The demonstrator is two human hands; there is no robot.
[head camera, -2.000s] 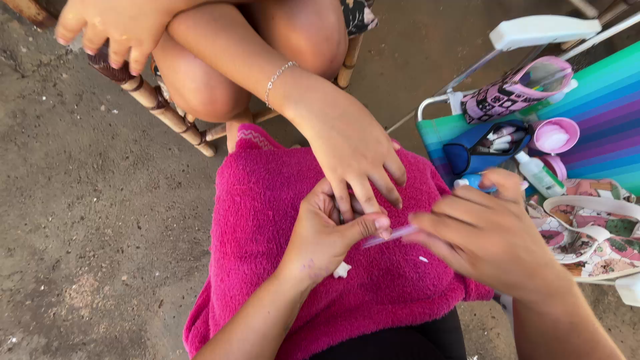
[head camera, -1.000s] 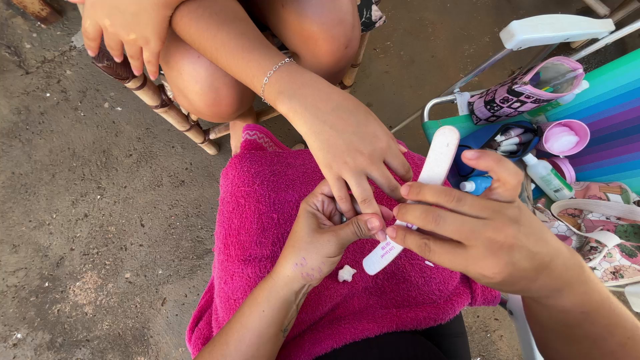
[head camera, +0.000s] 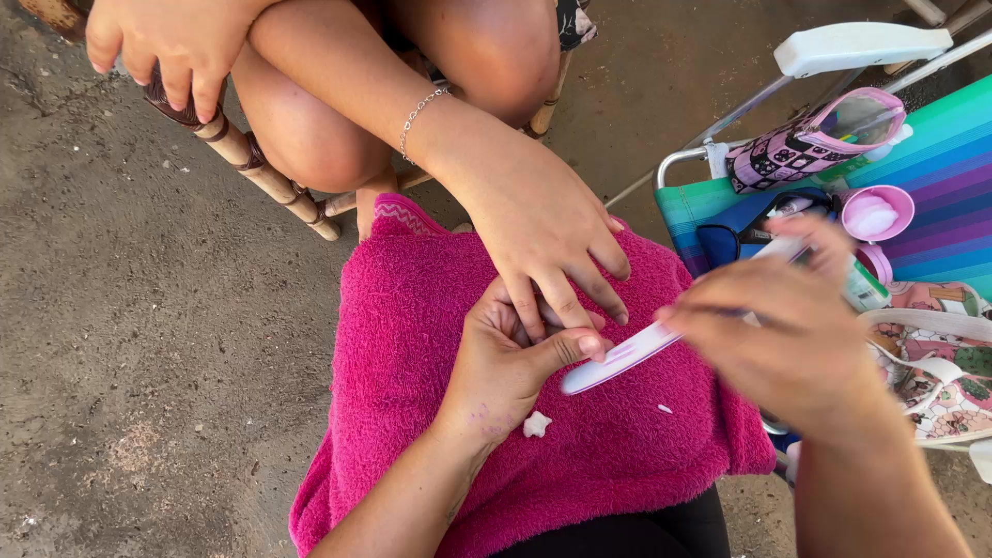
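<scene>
My left hand (head camera: 515, 360) grips a finger of another person's hand (head camera: 546, 221), thumb on top, over a magenta towel (head camera: 418, 333) spread on my lap. Blurred by motion, my right hand (head camera: 775, 333) holds a white nail file (head camera: 620, 360) with faint purple marks. The lower end of the file lies beside my left thumb tip and the held fingertip. Its upper part passes behind my right fingers. A crumpled white cotton piece (head camera: 536, 424) rests on the towel below my left hand, and a small white bit (head camera: 664, 408) lies to its right.
At right, a striped folding chair (head camera: 945, 178) bears a checkered pouch (head camera: 806, 147), a blue case (head camera: 721, 236), a pink cup (head camera: 903, 213) with white cotton, a bottle (head camera: 866, 287) and a patterned bag (head camera: 957, 403). The other person sits on a bamboo chair (head camera: 256, 170), with a second hand (head camera: 174, 46) at upper left.
The file has turned from a steep, broad-face view one second ago to a lower slant, more edge-on. My right hand has shifted with it. My left hand keeps its hold on the finger.
</scene>
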